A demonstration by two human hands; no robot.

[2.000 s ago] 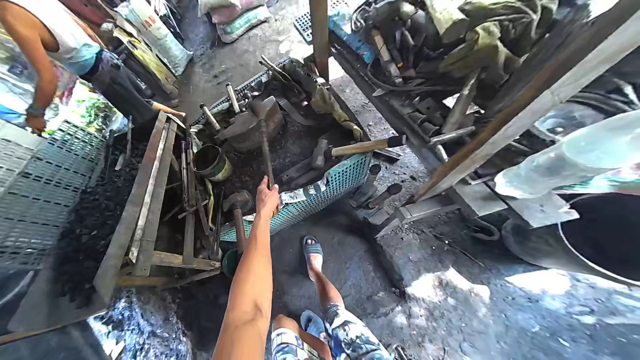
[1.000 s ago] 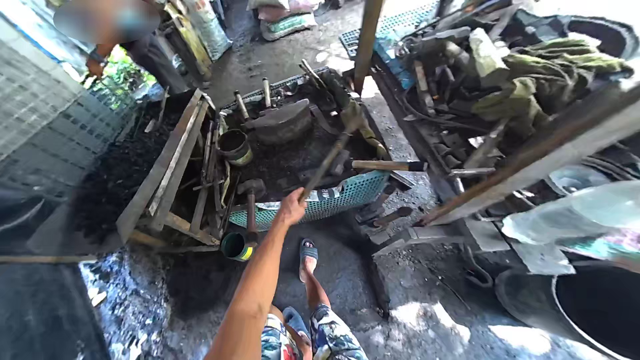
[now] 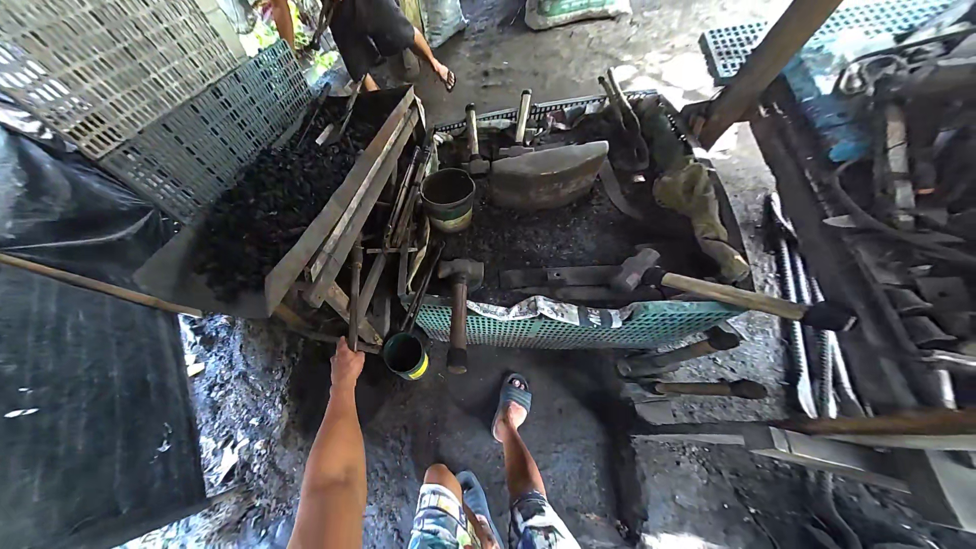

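Observation:
My left hand (image 3: 347, 366) is closed around the lower end of a long, thin tool (image 3: 355, 297), which points away from me beside the wooden frame (image 3: 335, 221). The tool's far end is hard to make out among the rods there. Just right of this hand stands a small dark bucket (image 3: 406, 355). A hammer (image 3: 457, 305) rests over the near edge of the green plastic crate (image 3: 549, 332), its handle toward me. Another hammer (image 3: 724, 296) lies at the crate's right corner. A curved metal block (image 3: 547, 175) sits inside. My right hand is out of view.
A second bucket (image 3: 448, 200) stands within the crate. Charcoal (image 3: 267, 206) fills the bin at left. Long-handled tools (image 3: 686, 354) lie right of my feet, and metal bars (image 3: 804, 328) lie farther right beside a cluttered bench (image 3: 907, 290). Another person's leg (image 3: 428, 55) shows beyond the crate.
My left hand, with the long tool, has moved from the crate's near edge to the left, beside the wooden frame. The view has shifted.

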